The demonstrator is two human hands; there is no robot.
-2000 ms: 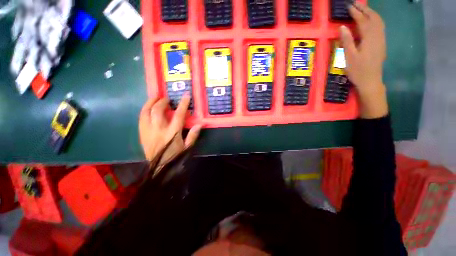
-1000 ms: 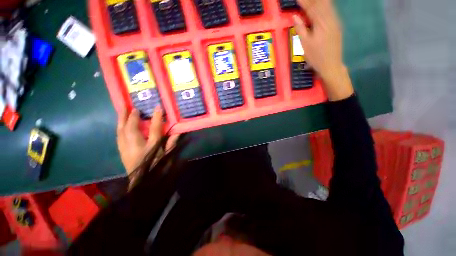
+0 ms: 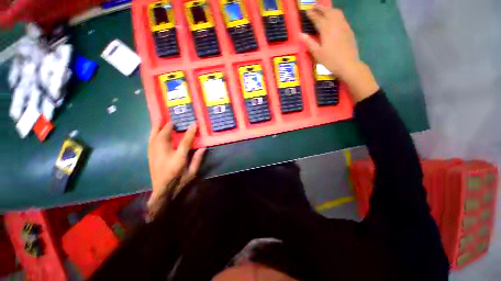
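A red phone tray lies on the green bench and holds keypad phones in two rows. In the near row the screens are lit white or blue; in the far row the two left phones have dark screens. My left hand rests at the tray's near left corner, fingertips at the foot of the leftmost near phone. My right hand lies over the right end, fingers on the far right phone, partly hiding it. Whether either hand grips anything is unclear.
On the bench at left are a heap of white battery packs, a blue pack, an orange-red pack, a white pack and a lone phone. Red trays stand at lower right, a red stool at lower left.
The view has shifted, showing more of the tray's far row and the battery heap. My right hand has moved from the near-right phone area towards the far right phone. My left hand stays at the near left corner.
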